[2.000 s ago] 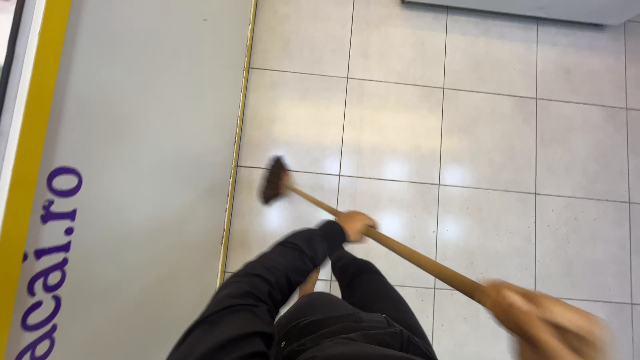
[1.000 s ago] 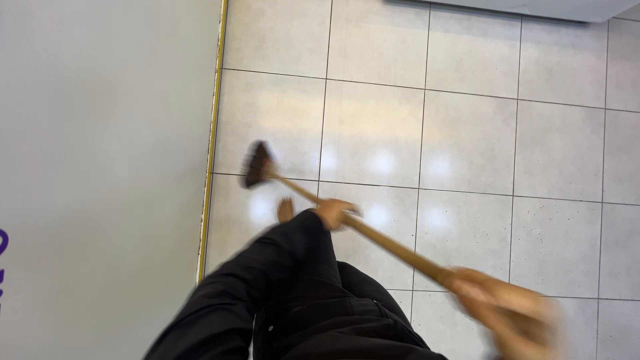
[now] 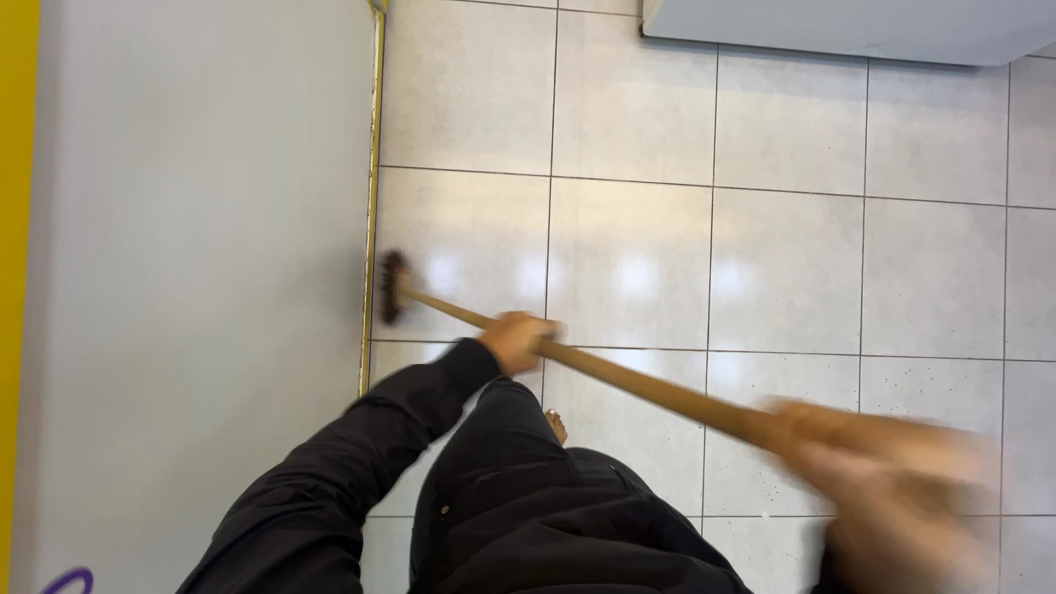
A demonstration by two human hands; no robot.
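Observation:
A broom with a long wooden handle (image 3: 652,389) slants across the view, from the lower right to its dark-bristled head (image 3: 393,287) at the left. My left hand (image 3: 518,341) is closed around the lower part of the handle, not far from the head. Blurred by motion, my right hand (image 3: 874,470) grips the handle near its upper end. The broom head is over the tiled floor (image 3: 627,247), close beside the yellow-edged base of the grey panel. Its bristles are blurred, so contact with the floor cannot be told.
A tall grey panel (image 3: 206,247) with yellow trim fills the left side. The corner of a light grey cabinet or counter (image 3: 825,29) juts in at the top right. Small dark specks (image 3: 924,384) dot the tiles at the right. My bare foot (image 3: 557,426) shows below the handle.
The broom head is now close to the panel's yellow edge; one second ago it was farther out on the tiles. Both hands have stayed on the handle.

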